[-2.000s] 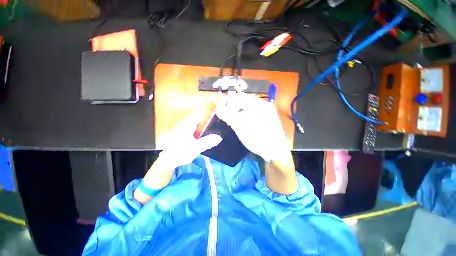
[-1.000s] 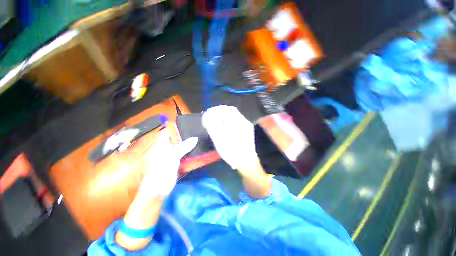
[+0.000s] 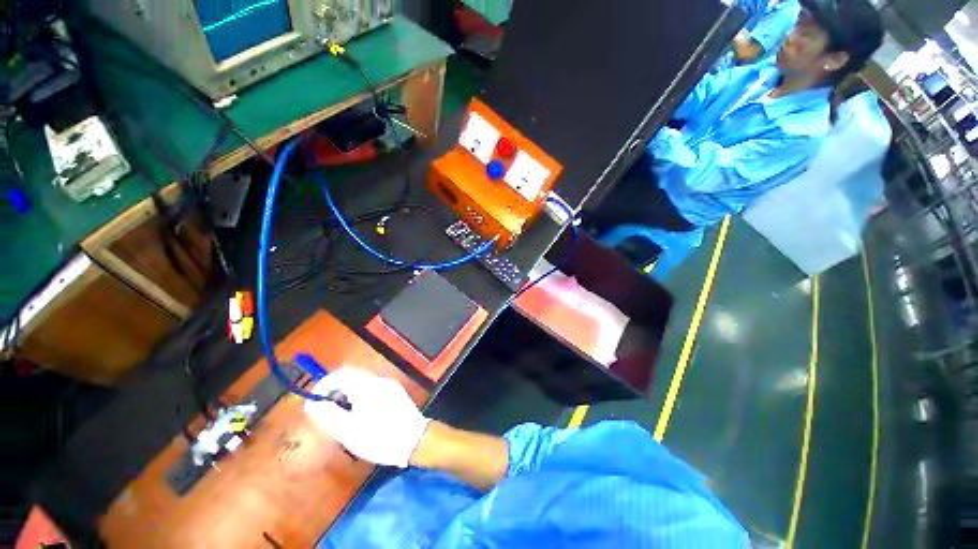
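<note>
My right hand (image 3: pixel 370 416), in a white glove, is closed around the end of the thick blue cable (image 3: pixel 264 247) over the orange base board (image 3: pixel 290 466). The cable loops up and back from the hand. The blue marker pen (image 3: pixel 310 366) lies beside my fingers. The connector block (image 3: pixel 199 459) with white and silver plugs sits on the board, left of the hand. A flat black set-top box (image 3: pixel 431 312) lies on a salmon-orange foam pad (image 3: pixel 452 361), right of the board. My left hand is out of the picture.
The orange switch box (image 3: pixel 493 191) and a remote control (image 3: pixel 485 255) are behind the set-top box. A red, white and yellow plug cluster (image 3: pixel 241 317) lies behind the board. A dark bin (image 3: pixel 646 341) is below the bench edge. A person (image 3: pixel 751 150) in blue is at the right.
The view has turned right. The set-top box that was in my hands now lies on the foam pad. My right hand has taken the blue cable, and my left hand has left the picture.
</note>
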